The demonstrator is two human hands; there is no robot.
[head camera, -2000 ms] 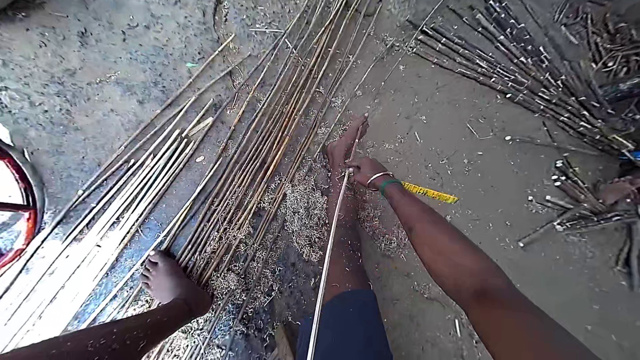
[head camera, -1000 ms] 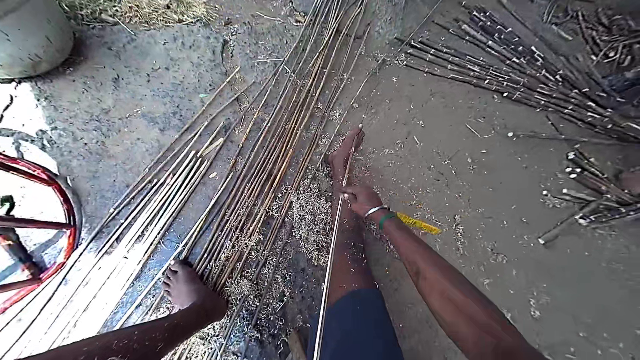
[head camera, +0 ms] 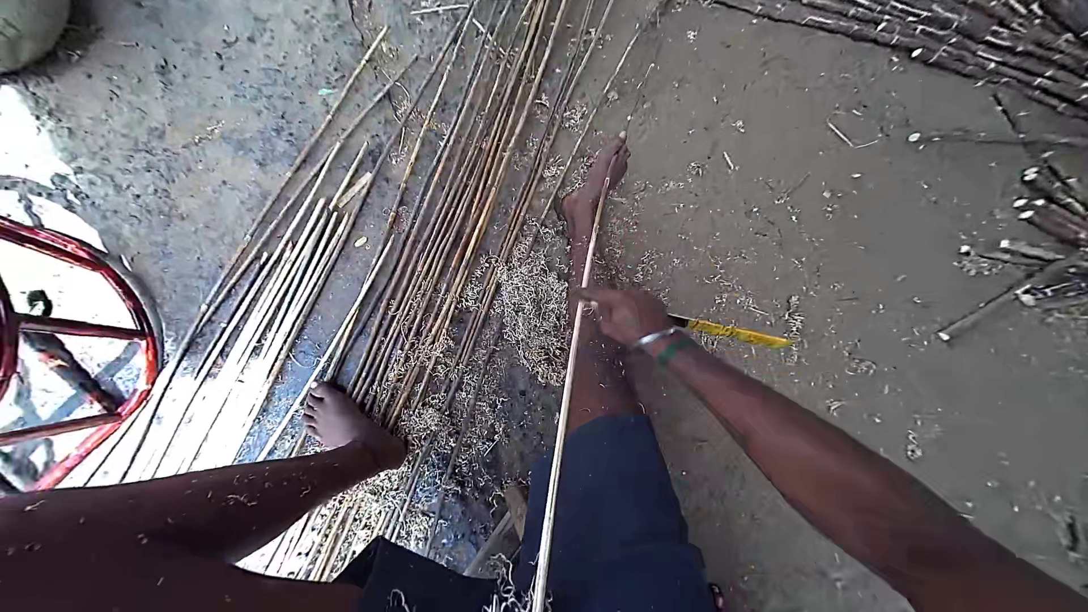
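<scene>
A long thin peeled stick (head camera: 568, 399) runs from the toes of my outstretched right foot (head camera: 597, 178) down over my leg to the bottom edge. My right hand (head camera: 627, 316) is beside the shin, its fingers against the stick. From under this hand a yellow handle (head camera: 738, 332) sticks out to the right; it appears to belong to a tool in my grip, whose working end is hidden. My left hand is out of view.
Long thin sticks (head camera: 459, 212) lie on the ground at left, under my left foot (head camera: 344, 422). Curly shavings (head camera: 534, 310) are heaped beside my right leg. A red spoked wheel (head camera: 81, 327) is at far left; darker sticks (head camera: 935, 42) lie upper right, cut pieces (head camera: 1054, 212) at right.
My right hand has moved from near the ankle down along the stick towards my knee, and the yellow handle has moved with it. The view has shifted somewhat.
</scene>
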